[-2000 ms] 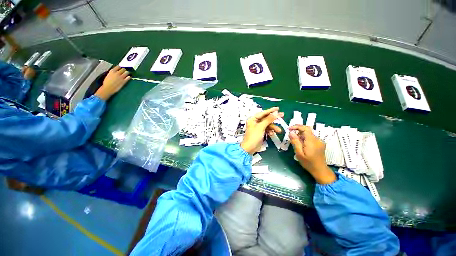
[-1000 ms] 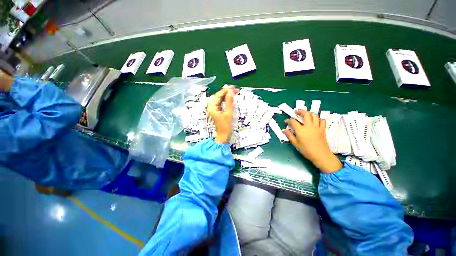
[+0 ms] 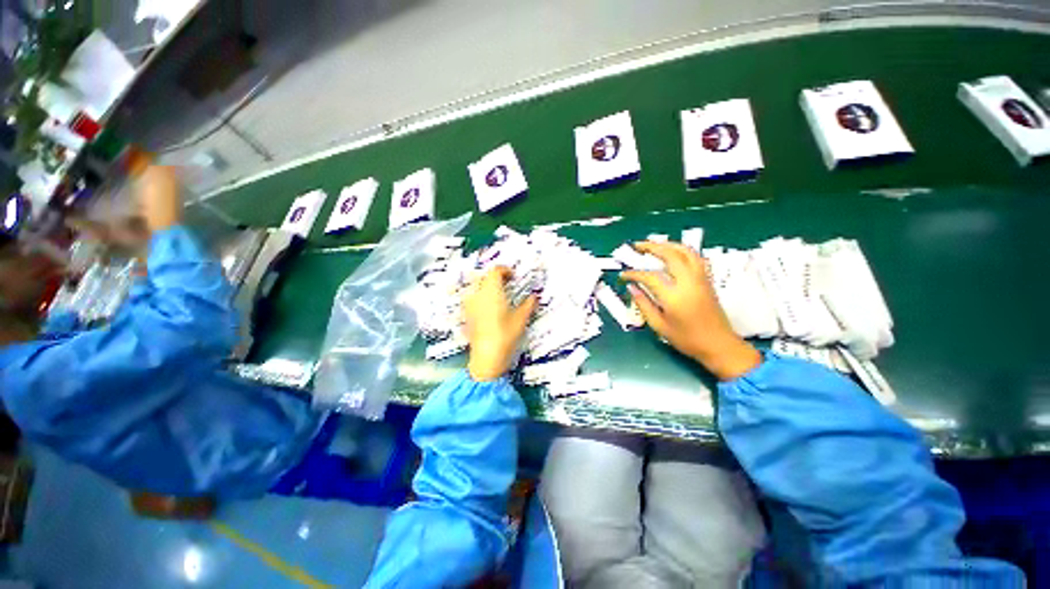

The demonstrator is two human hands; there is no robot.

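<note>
A messy pile of loose white printed leaflets (image 3: 564, 288) lies on the green bench. My left hand (image 3: 495, 322) is on the near left part of the pile, fingers bent and thumb apart; whether it grips a leaflet cannot be told. My right hand (image 3: 679, 301) reaches over a few loose strips between the pile and the stack, its fingertips at a white strip (image 3: 640, 258); its grip is unclear. A leaflet stack (image 3: 794, 293) of overlapping strips lies right of my right hand. A single leaflet (image 3: 618, 306) lies left of my right hand.
A crumpled clear poly bag (image 3: 374, 316) lies left of the pile. White boxes with dark round pictures (image 3: 722, 140) stand in a spaced row on the far green strip. Another worker in a blue smock (image 3: 173, 357) sits at left with a raised hand, beside a grey device (image 3: 260, 282).
The view has swung, and the boxes have shifted along the row. The strip between both hands two seconds ago is no longer there; my hands have parted. The other worker's arm has risen.
</note>
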